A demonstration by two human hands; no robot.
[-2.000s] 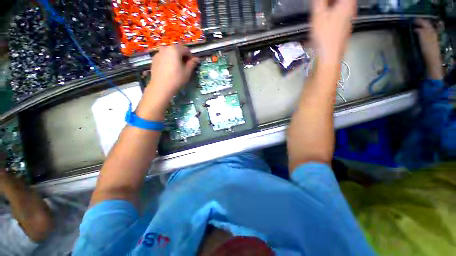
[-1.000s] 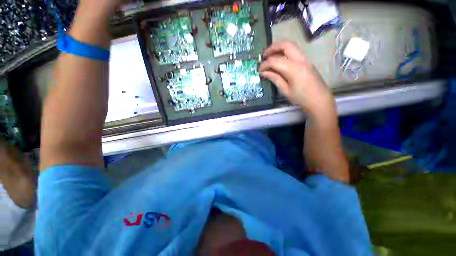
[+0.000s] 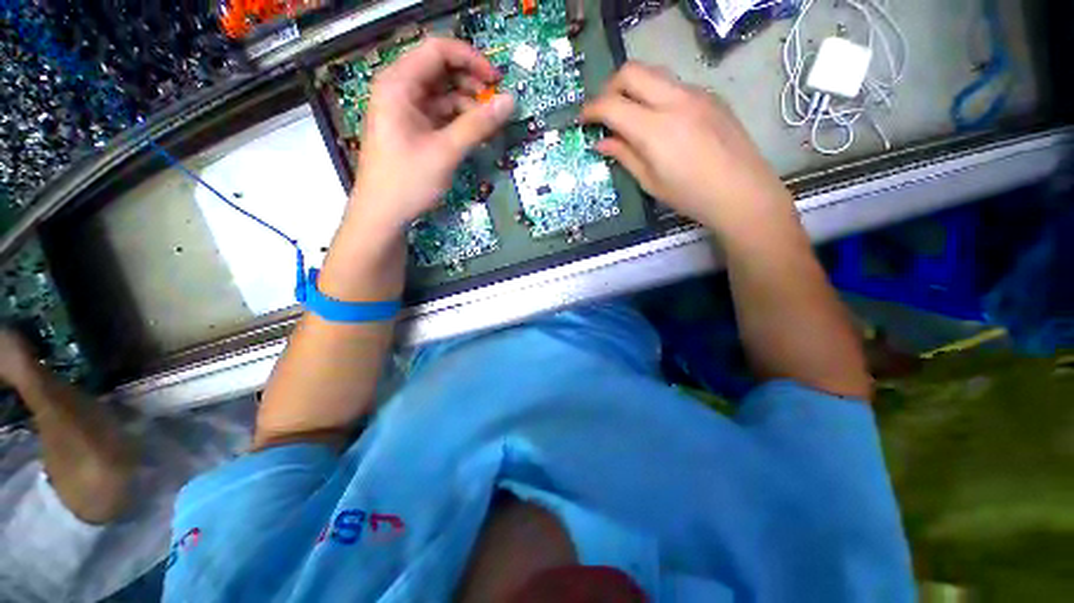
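Observation:
A dark carrier [image 3: 501, 230] holds green circuit boards. The upper right board [image 3: 536, 71] has an orange component [image 3: 529, 7] at its top edge. The lower right board [image 3: 565, 183] shows a pale area. My left hand [image 3: 430, 124], with a blue wrist strap, covers parts of the two left boards and pinches a small orange component [image 3: 488, 93] between thumb and fingers, above the boards. My right hand [image 3: 677, 141] is over the carrier's right side. Its fingertips are near the gap between the two right boards; whether they hold anything cannot be told.
A white sheet [image 3: 277, 206] lies left of the carrier. A white adapter [image 3: 837, 67] with looped cable, a silvery-black bag [image 3: 742, 14] and a blue cord [image 3: 980, 94] lie to the right. Black components [image 3: 153, 71] and an orange heap [image 3: 265, 12] are behind. Another person's arm [image 3: 77, 442] is at left.
My left hand has come back from the top edge over the boards, now with an orange component. My right hand has moved from the far right to the carrier's right side. The view has shifted.

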